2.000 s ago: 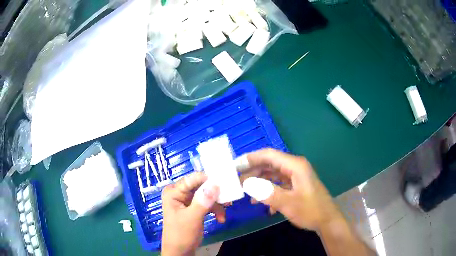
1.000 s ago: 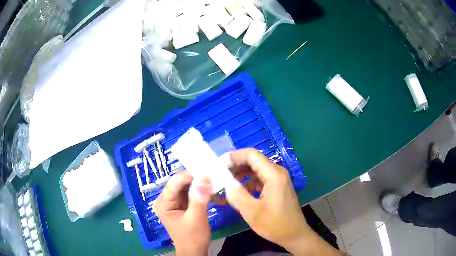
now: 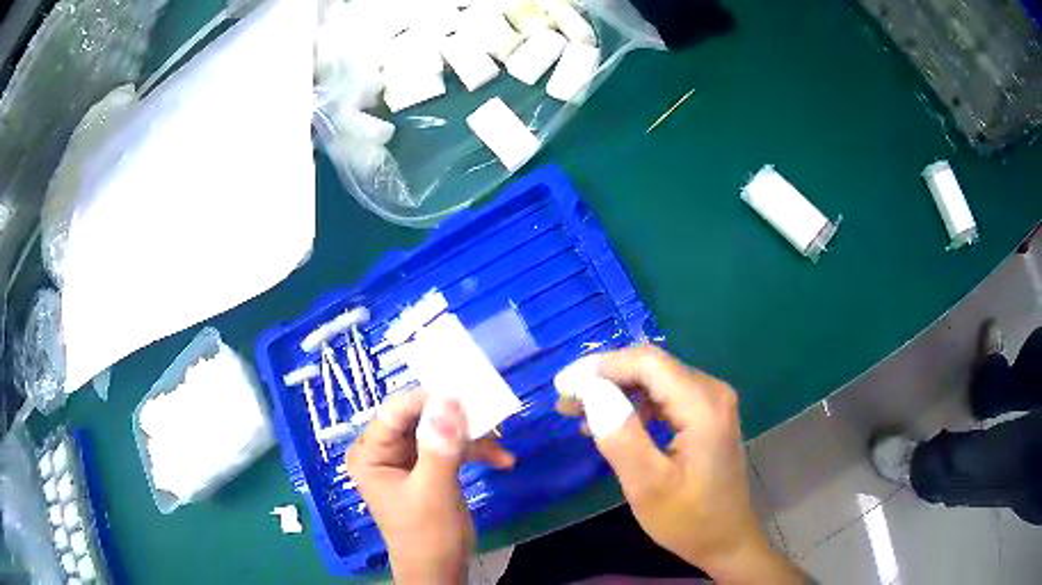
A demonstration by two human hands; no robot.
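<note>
My left hand (image 3: 421, 463) holds a white rectangular housing (image 3: 466, 377) over the blue tray (image 3: 560, 246), thumb on its near end. My right hand (image 3: 674, 440) is to the right of it, apart from the housing, with white-capped thumb and finger close together; whether something small is between them cannot be told. A clear film piece (image 3: 503, 331) shows just beyond the housing. White rod parts (image 3: 343, 366) lie at the tray's left end, with another white piece (image 3: 417, 318) beside them.
A clear bag (image 3: 429, 206) of white blocks lies behind the tray. A tub (image 3: 206, 423) of tiny white parts and a small white fitting (image 3: 288, 519) are left. Two wrapped units (image 3: 788, 211) and a thin stick (image 3: 671, 111) lie right. A person's legs (image 3: 971, 466) show at right.
My right hand has come away from the housing and moved right. My left hand keeps hold of the housing. The person's legs at right have come further into view since the oldest frame.
</note>
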